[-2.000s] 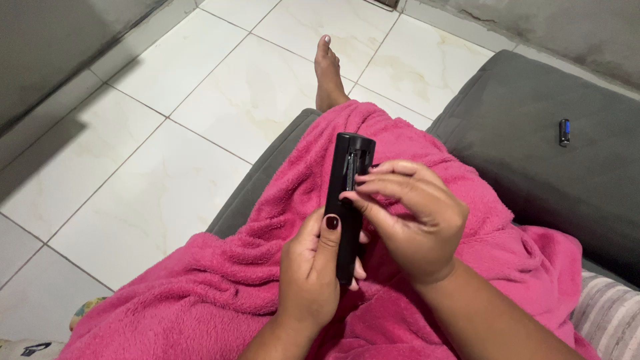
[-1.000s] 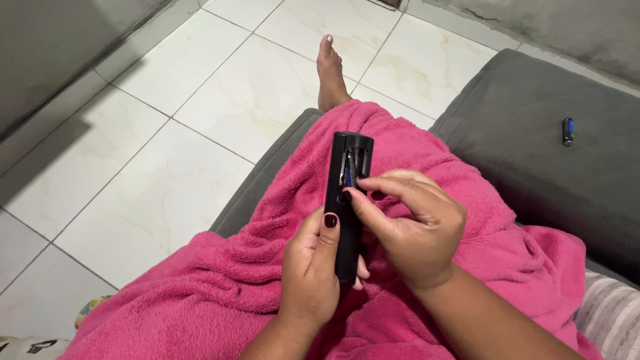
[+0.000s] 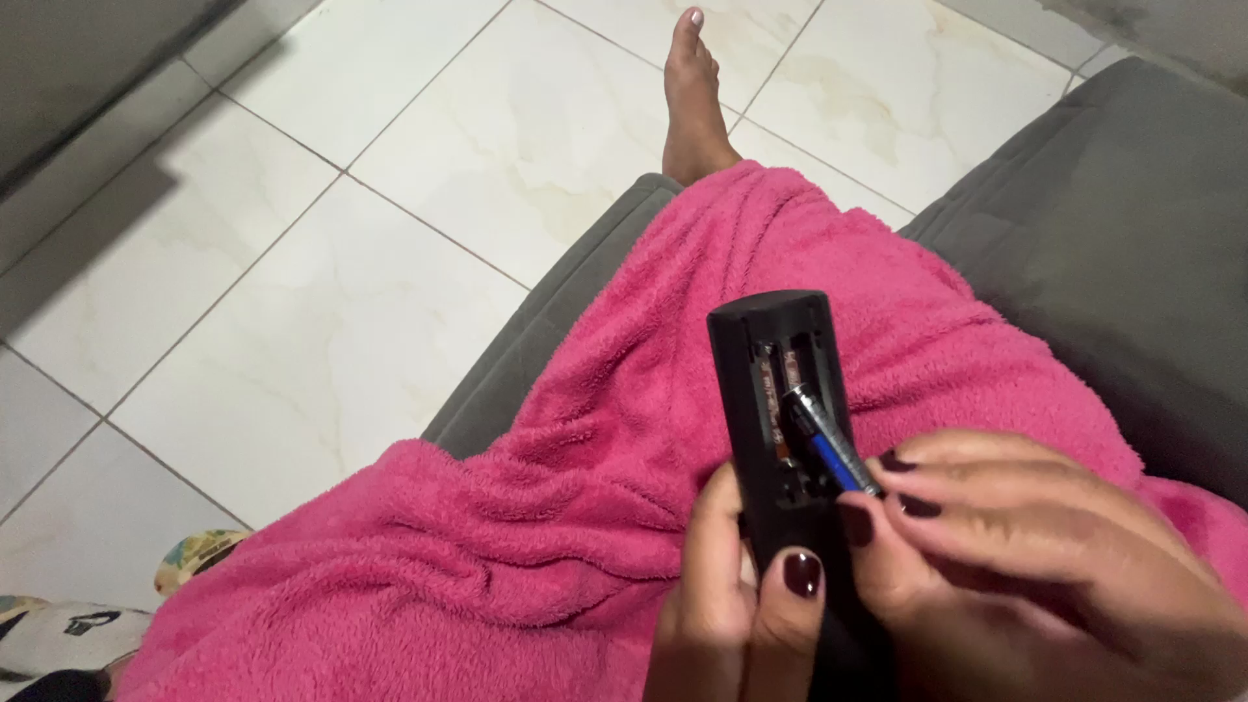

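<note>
A black remote control [image 3: 726,390] is held upright over my lap, its battery compartment uncovered and facing me. Around its lower part my left hand [image 3: 746,604] is closed, thumb on the back face. My right hand [image 3: 1024,546] pinches the lower end of a black and blue battery [image 3: 832,448] between thumb and fingers. That battery is tilted, its upper end at the compartment and its lower end raised near the right edge. Another battery [image 3: 773,409] with a brownish casing appears to lie in the left side of the compartment. The remote's lower end is partly hidden by my hands.
A pink fleece blanket [image 3: 585,458] covers my lap and legs, on a grey upholstered seat [image 3: 1111,244]. My bare foot [image 3: 697,107] shows beyond it, over the white tiled floor [image 3: 390,283]. Patterned fabric items [image 3: 68,634] lie at the lower left.
The black and blue battery has tilted out of the compartment at its lower end, in my right hand. The view is closer to the remote, and the loose battery on the seat is out of view.
</note>
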